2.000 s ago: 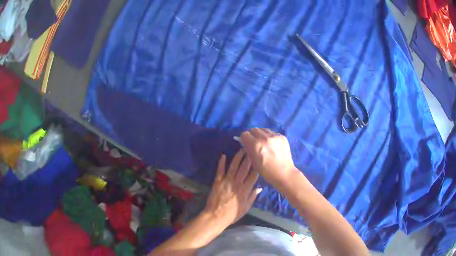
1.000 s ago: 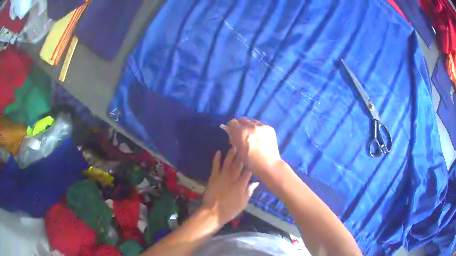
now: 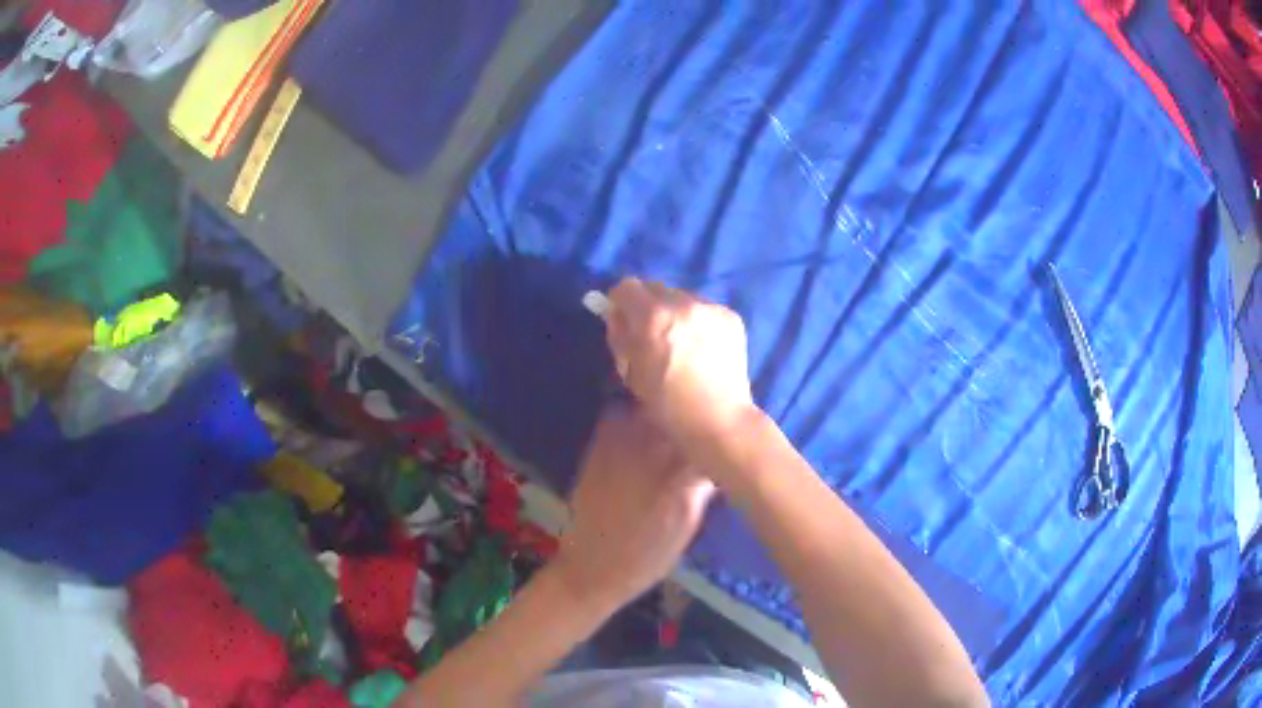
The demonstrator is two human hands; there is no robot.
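Note:
Bright blue shiny cloth (image 3: pixel 858 180) lies rippled over the worktable, with thin pale chalk lines on it. A dark navy pattern piece (image 3: pixel 533 360) lies flat along its near left edge. My right hand (image 3: pixel 678 353) holds a small white chalk (image 3: pixel 597 302) at the piece's upper edge. My left hand (image 3: pixel 630 491) lies on the navy piece, just below and partly behind my right hand; its fingertips are hidden and it seems to grip nothing. Shears (image 3: pixel 1091 394) lie on the cloth at the right.
Yellow and orange strips (image 3: pixel 235 83) and a set-aside navy piece (image 3: pixel 401 69) lie at the table's far left. Red, green and blue offcuts (image 3: pixel 270 553) heap below the table edge at the left. Red fabric (image 3: pixel 1225 56) lies at the far right.
My right hand with the chalk has moved left along the navy piece's upper edge. My left hand stays close below it. The view has shifted, so the cloth and shears appear further right and lower.

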